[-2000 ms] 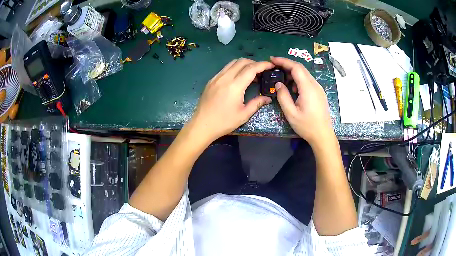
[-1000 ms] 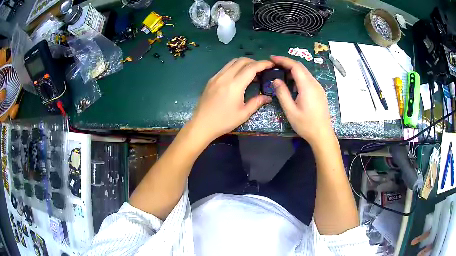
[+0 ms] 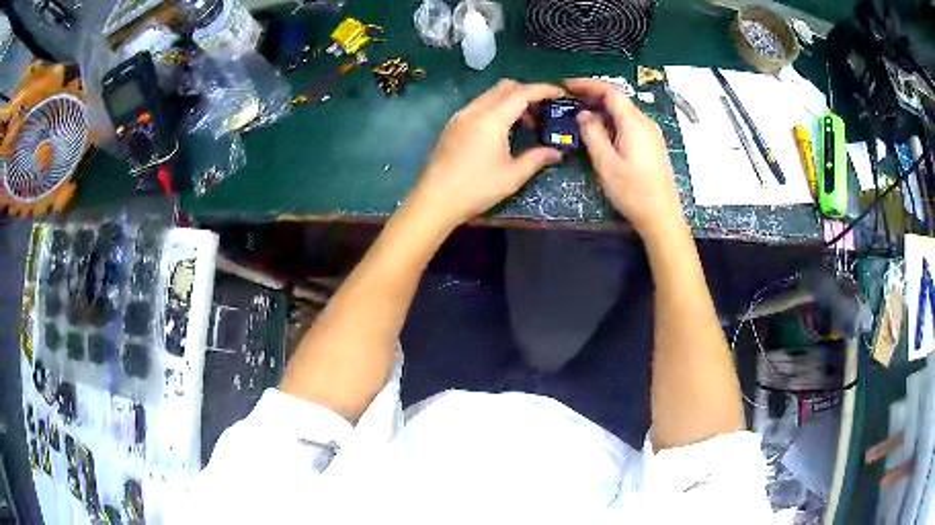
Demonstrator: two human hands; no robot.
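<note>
A small black smartwatch head (image 3: 561, 121) without a strap is held over the green bench near its front edge. Its screen is lit, with small white marks at the top and a yellow-orange and whitish patch lower down. My left hand (image 3: 482, 149) grips its left side with fingers at the top and thumb at the lower edge. My right hand (image 3: 633, 154) holds its right side, with the thumb at the right edge of the screen. The fingers hide the watch's side edges.
White paper (image 3: 728, 138) with tweezers and a black pen-like tool lies right, beside a green-handled tool (image 3: 831, 164). A fan grille (image 3: 590, 23) and dropper bottle (image 3: 477, 41) stand behind. A multimeter (image 3: 138, 108), orange fan (image 3: 46, 149) and parts tray (image 3: 97, 297) are left.
The view has shifted, so the bench sits higher and the orange fan shows more fully. The screen now shows white marks and a yellow-orange patch instead of a dim bluish picture. Both hands keep their hold.
</note>
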